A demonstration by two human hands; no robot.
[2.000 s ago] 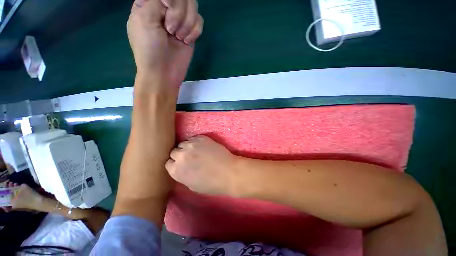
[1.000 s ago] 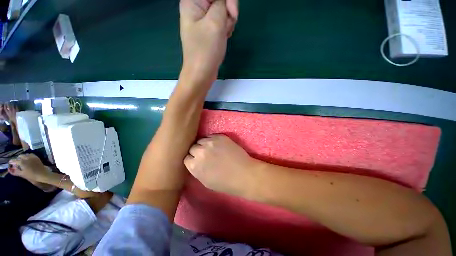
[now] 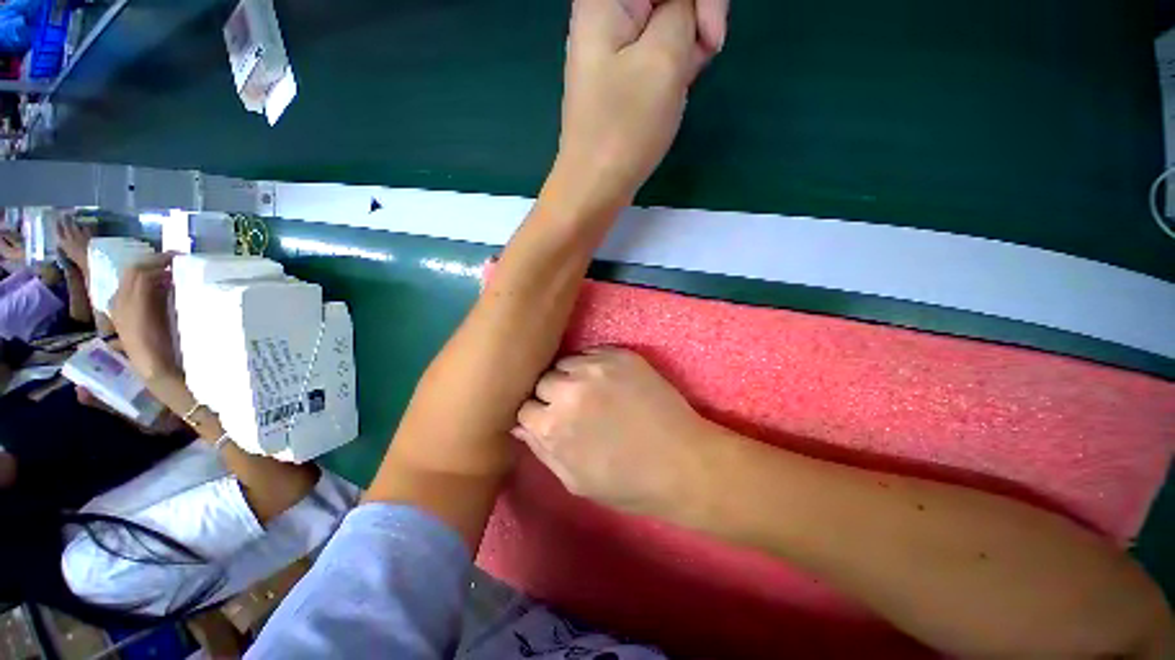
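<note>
My left hand (image 3: 629, 90) is over the green belt at the top edge, which cuts it off. Its visible fingers are curled, with nothing seen in them. My right hand (image 3: 606, 426) is curled into a fist on the pink foam pad (image 3: 825, 374), against my left forearm, with nothing seen in it. A white carton (image 3: 262, 58) with a pinkish picture lies on the belt at upper left, its end flap sticking out. Another white carton (image 3: 1169, 110) is cut off by the right edge, with a thin pale loop (image 3: 1158, 204) at its near end. Neither hand touches a carton.
A white guide strip (image 3: 451, 214) with a black arrow runs between belt and worktop. A bulky white pile (image 3: 277, 361) with printed labels stands at left, yellowish loops (image 3: 250, 235) behind it. Beside it, a person in white sleeves holds a small carton (image 3: 114, 377); more hands show beyond.
The view has turned, so most things sit further right in the picture. The right-hand carton has slid mostly out of view. The neighbour's hand is now at the white pile. My right hand stays on the pad.
</note>
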